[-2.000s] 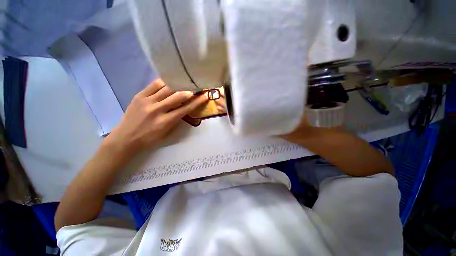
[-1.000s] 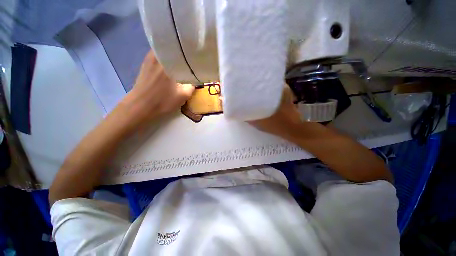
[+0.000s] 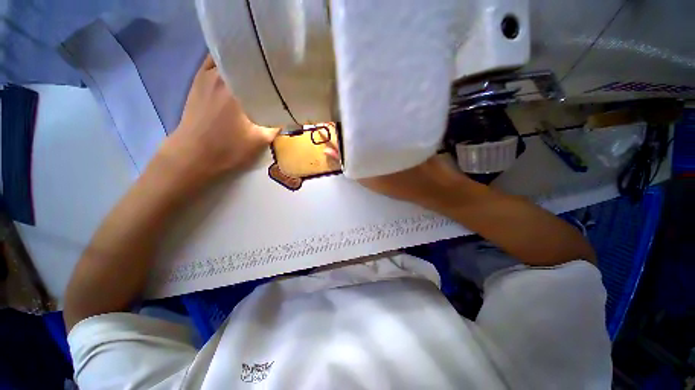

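The white sewing machine head [image 3: 392, 84] hangs over the yellow-lit needle plate [image 3: 305, 155]. The small metal presser foot [image 3: 320, 135] shows at the plate's back edge. My left hand [image 3: 221, 126] is left of the plate, its fingers partly hidden behind the machine head; whether it holds anything cannot be told. My right hand [image 3: 333, 155] is mostly hidden behind the head, with only blurred fingertips over the plate's right side. A grey fabric panel [image 3: 164, 65] with a paler band [image 3: 122, 91] lies at the upper left, beyond my left hand.
A dark navy stack [image 3: 18, 152] lies at the far left. A dark phone-like rectangle [image 3: 482, 131] lies under the machine arm, with a thin pen-like tool [image 3: 564, 148] and a black cable [image 3: 638, 171] to its right. A ruler scale [image 3: 305, 247] runs along the front edge. A blue basket [image 3: 629, 251] is below.
My left hand has moved from beside the presser foot up and away to the left, baring more of the plate. My right forearm has shifted left, and fingertips now show over the plate.
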